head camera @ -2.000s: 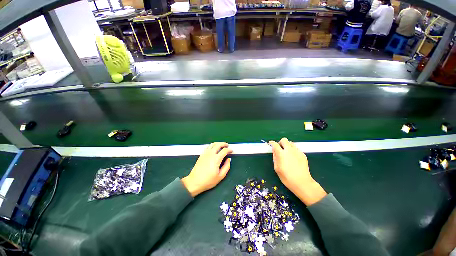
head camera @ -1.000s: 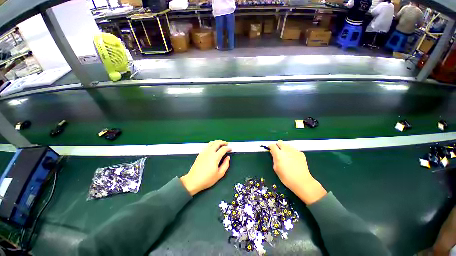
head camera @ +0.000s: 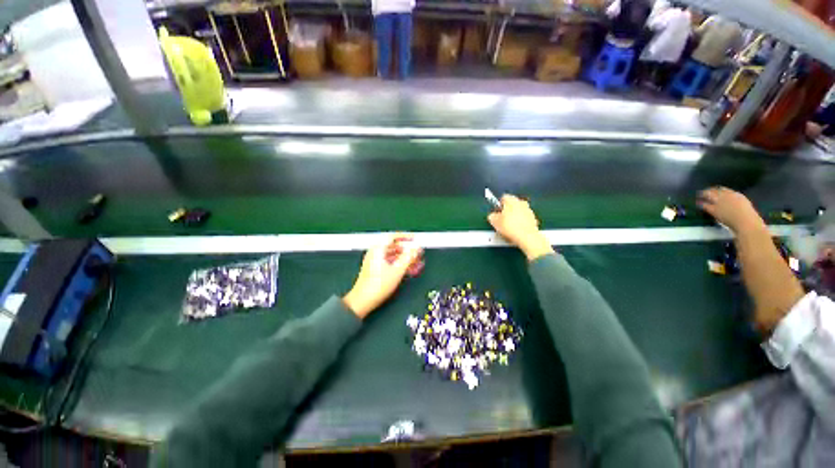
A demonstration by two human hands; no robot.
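Note:
My left hand (head camera: 383, 272) rests at the near edge of the white rail (head camera: 302, 241), fingers curled and a little apart, with nothing visible in it. My right hand (head camera: 517, 224) reaches over the rail to the green belt (head camera: 311, 212). Its fingertips are on a small thing with a white tab (head camera: 492, 197), apparently a black unit, mostly hidden by the fingers. A loose pile of small white, dark and yellow cross-shaped parts (head camera: 462, 331) lies on the green bench between my forearms.
A clear bag of parts (head camera: 231, 289) lies left of the pile, near a blue-black instrument (head camera: 53, 306). Black units (head camera: 189, 217) sit along the belt. At right, another person's hand (head camera: 730, 207) reaches over the belt above a heap of units. A small pale item (head camera: 400, 430) lies at the front edge.
The view has shifted. My right hand has moved forward from the rail onto the belt, to the white-tabbed thing. My left hand stays near the rail. Another person's arm has come in at right.

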